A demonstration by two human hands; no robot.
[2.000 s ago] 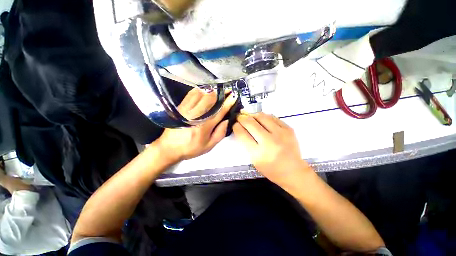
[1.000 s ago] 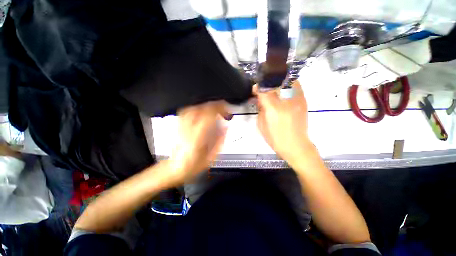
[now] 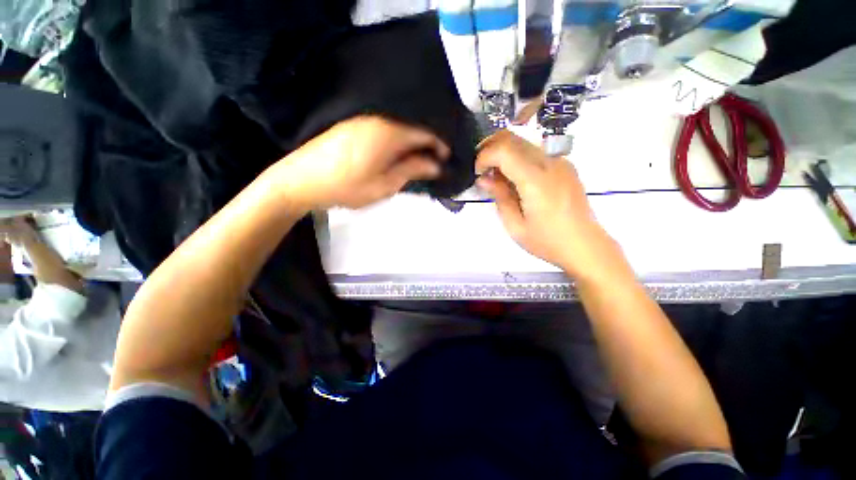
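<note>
A black garment [image 3: 375, 84] lies over the left of the white table and hangs down its front edge. Its narrow end is between my hands, in front of the sewing machine [image 3: 488, 56]. My left hand [image 3: 380, 161] lies over the garment with its fingers curled; whether they grip the cloth is hard to tell. My right hand [image 3: 530, 192] pinches the garment's edge between thumb and fingers, just below and beside the shiny metal parts [image 3: 497, 108] under the machine head.
Scissors with red loop handles [image 3: 688, 159] lie right of the machine. Thread snips [image 3: 832, 202] lie at the far right. A small brown patch [image 3: 771, 261] is near the table's front edge [image 3: 563, 289]. Another person's arm and white sleeve [image 3: 52, 319] show at far left.
The view has shifted, showing the machine higher. The garment end has come away from under the machine head toward me. My left hand has moved up onto the cloth.
</note>
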